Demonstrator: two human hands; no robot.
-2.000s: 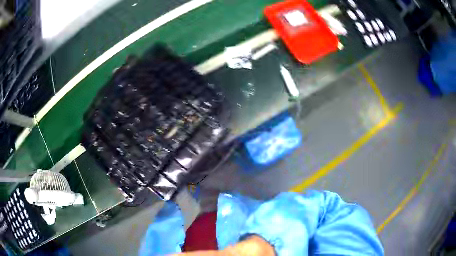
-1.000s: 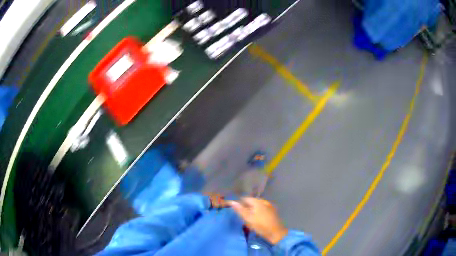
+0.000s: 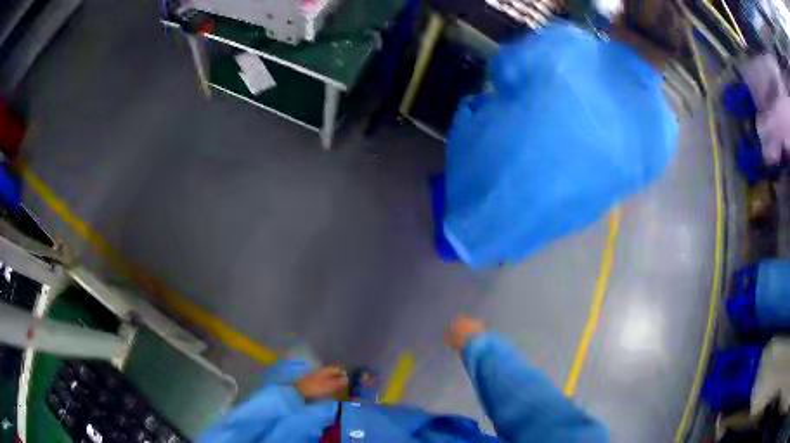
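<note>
My left hand is low in the picture, close to my body, with its fingers curled. It is small and blurred, and I cannot tell whether it holds anything. My right hand is farther out over the floor, below the person in front. It is also blurred; no object shows in it, but its finger side is unclear. A black tray with pockets lies on the green bench at the lower left, apart from both hands.
Grey floor with yellow lines lies ahead. A person in a blue smock is in front, right of centre, by a blue stool. A green-topped bench stands at the top. More blue seats line the right edge.
The view has swung from the green bench with the red bin to open floor and the person in blue. My hands, close together one second before, are now apart.
</note>
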